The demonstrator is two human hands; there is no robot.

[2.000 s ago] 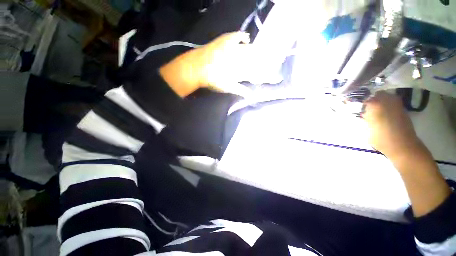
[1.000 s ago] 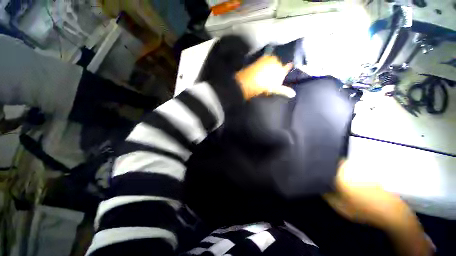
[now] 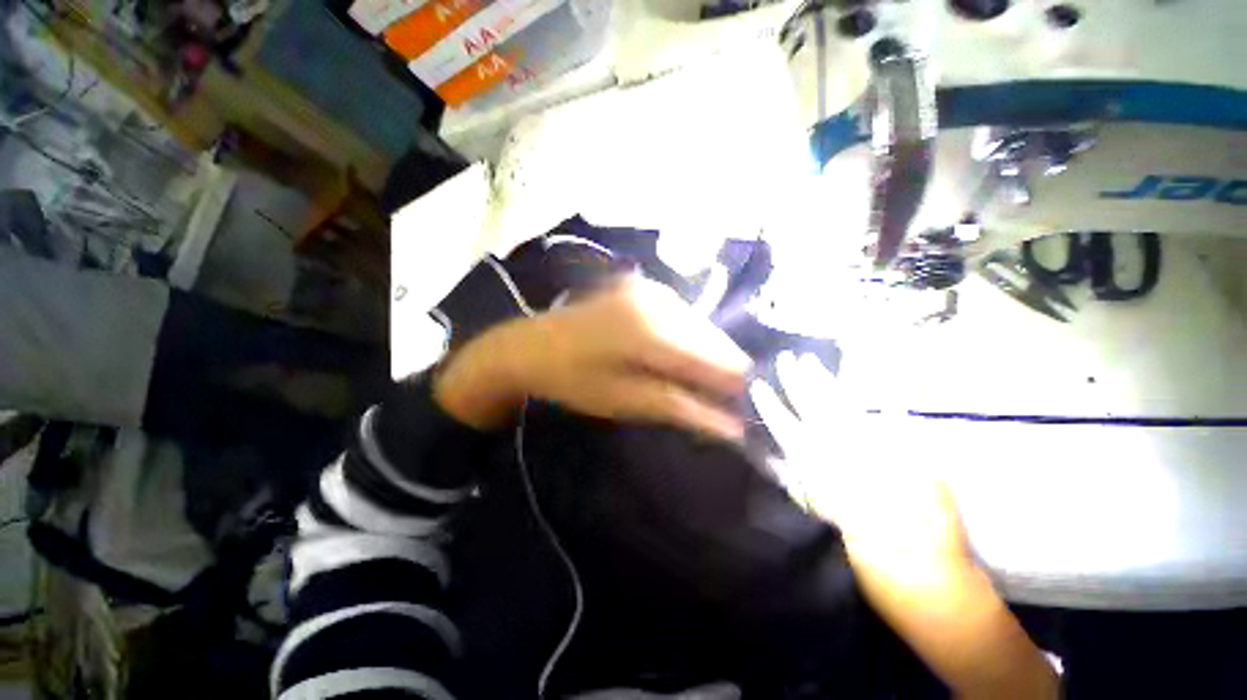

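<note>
Black garment panels with thin white piping hang over the near table edge and lie bunched left of the needle area. My left hand lies over the cloth with its fingers pointing right; its fingertips meet the cloth edge. My right hand is overexposed by the lamp; its fingers touch the same cloth edge from the right. Both hands hold the cloth between them. The presser foot and needle area is a shiny metal cluster to the right, apart from the cloth.
The white sewing machine head with a blue band is at the upper right. Black-handled scissors lie on the machine bed, right of the needle. Orange-and-white boxes stand behind. Other tables and clutter are at left.
The cloth has moved left, away from the needle area. My left hand has moved down and left; my right hand has come up from the near side to meet it at the cloth. The view has shifted.
</note>
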